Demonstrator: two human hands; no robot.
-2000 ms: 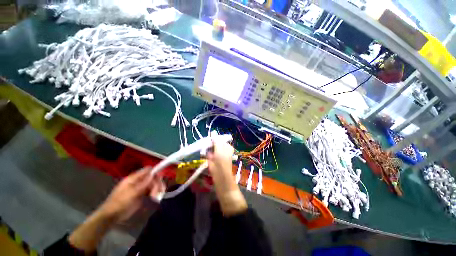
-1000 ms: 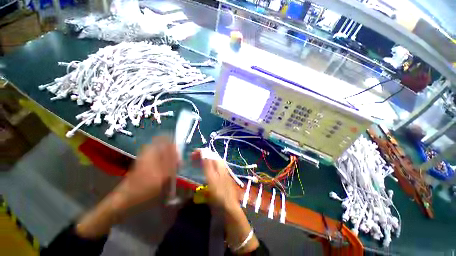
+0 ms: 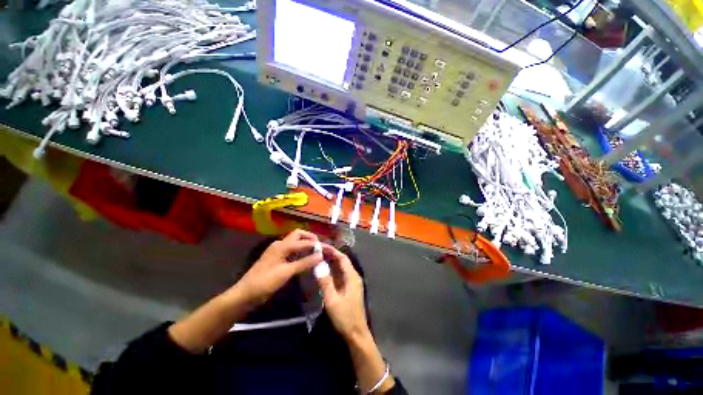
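Observation:
My left hand (image 3: 279, 266) and my right hand (image 3: 344, 292) are close together below the bench edge. Their fingertips hold white cable connectors (image 3: 321, 269) between them. Part of the white cable (image 3: 270, 325) hangs below my left hand across the dark clothing. Whether the two connector ends are joined cannot be told. Several white test leads (image 3: 376, 216) stand in a row on the orange fixture strip (image 3: 430, 230), just beyond my right hand. The cable tester (image 3: 393, 65) has its screen lit.
A large white cable pile (image 3: 116, 65) lies left of the tester, a smaller white bundle (image 3: 512, 185) right. A yellow clamp (image 3: 281, 203) and orange clamp (image 3: 490, 262) sit on the bench edge. Brown leads (image 3: 574, 166) lie far right. A blue bin (image 3: 536, 355) stands below.
My hands have come together with fingertips on the white connectors, lower in front of the body. The blurred, raised cable now hangs below them. The view has shifted and tilted down.

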